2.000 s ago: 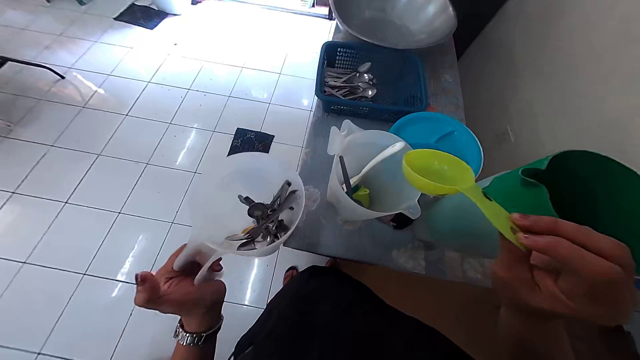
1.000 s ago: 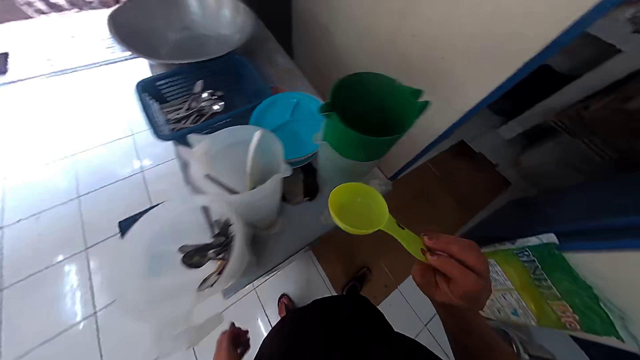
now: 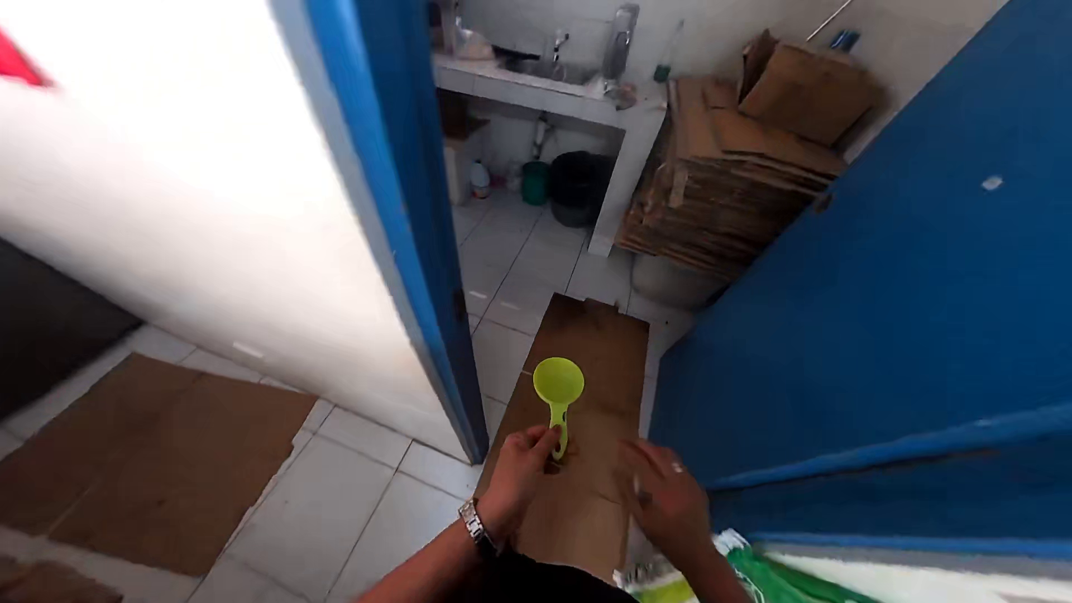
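A yellow-green plastic scoop (image 3: 559, 381) is pinched by its handle in my left hand (image 3: 523, 469), its round bowl pointing away from me. A metal watch (image 3: 471, 520) is on my left wrist. My right hand (image 3: 666, 494), blurred, is off to the right of the scoop; its fingers are bent and I cannot tell whether it holds anything. Below both hands lies a flat strip of brown cardboard (image 3: 599, 360) on the tiled floor, running through a doorway.
A blue door (image 3: 888, 293) stands on the right and a blue door frame (image 3: 402, 209) on the left. Beyond are a tiled counter (image 3: 519, 86) with a sink, a black bin (image 3: 578, 186) and stacked cardboard (image 3: 712, 193). A green plastic bag (image 3: 787, 578) lies low on the right.
The view has swung from the table to the doorway. The scoop has passed from my right hand to my left, which earlier held a translucent plastic vessel with cutlery.
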